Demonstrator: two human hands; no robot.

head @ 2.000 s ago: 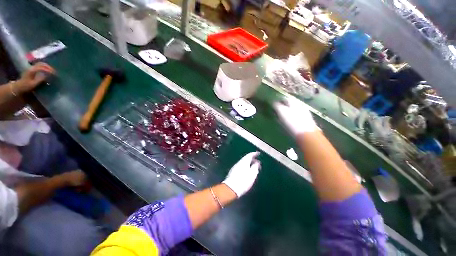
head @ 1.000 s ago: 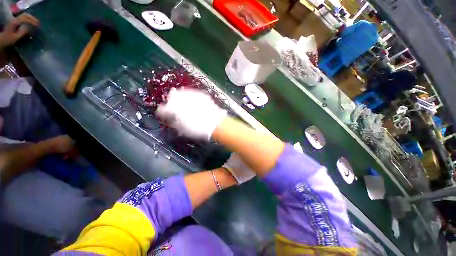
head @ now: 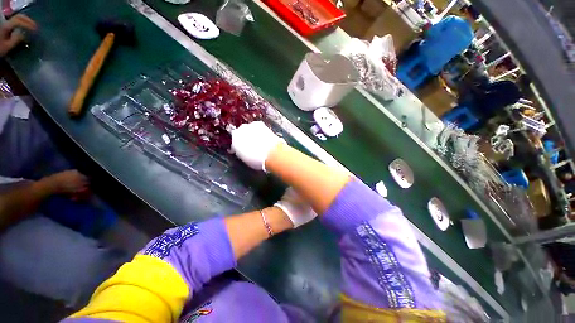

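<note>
A heap of red lead-wire parts (head: 205, 107) with small white bits lies on a clear plastic tray (head: 189, 169) on the green bench. My right hand (head: 253, 145), in a white glove, is at the heap's near right edge, fingertips against the parts. Whether it grips one cannot be told. My left hand (head: 295, 207), in a white glove, is just below and partly hidden behind my right forearm; its fingers do not show.
A wooden-handled hammer (head: 92, 72) lies at left near another person's hand (head: 16, 31). Past the pale rail, the belt carries a white housing shell (head: 318, 85), base plates (head: 327, 122) and a clear container (head: 233, 17). A red tray (head: 309, 12) is beyond.
Since two seconds ago, my right hand has moved from over the belt to the red heap. In the last second it has shifted slightly toward the heap's right edge. More base plates show on the belt.
</note>
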